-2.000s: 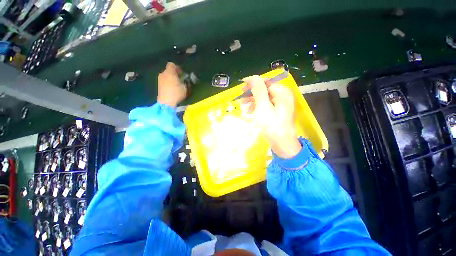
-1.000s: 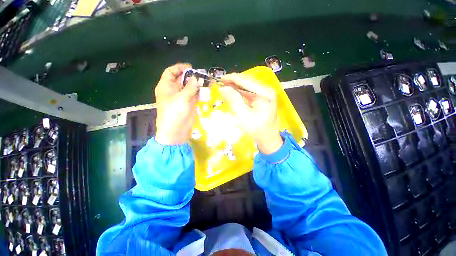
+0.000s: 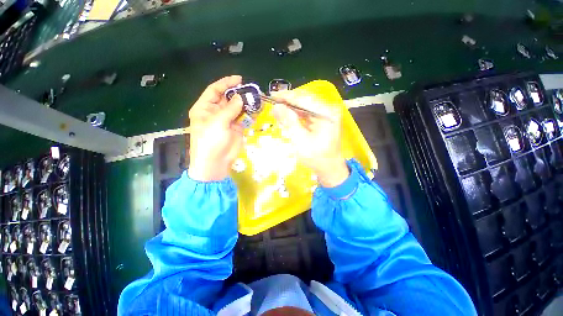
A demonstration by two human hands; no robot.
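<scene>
My left hand (image 3: 216, 126) holds a dark watch housing with a shiny silver rim (image 3: 246, 99) above the top left corner of the yellow tray. A pale tab hangs below the housing. My right hand (image 3: 312, 133) is shut on thin tweezers (image 3: 296, 107), whose tip is at the housing's right edge; glare hides whether it touches. The yellow tray (image 3: 265, 220) rests tilted on a black blister tray (image 3: 386, 145). Small white parts (image 3: 268, 157) lie in the yellow tray, washed out by glare.
A green belt (image 3: 185, 31) ahead carries scattered units (image 3: 350, 74) and pale-tabbed pieces. A pale metal rail (image 3: 173, 131) edges it. The left tray stack (image 3: 86, 210) holds many tabbed units. The right tray stack (image 3: 481, 185) has some filled pockets. A pale beam (image 3: 55, 120) crosses the left side.
Since two seconds ago, my left hand has come from the belt to the yellow tray with a housing, and the tweezers have moved to it. In the last second the hands barely moved; belt units shifted slightly right.
</scene>
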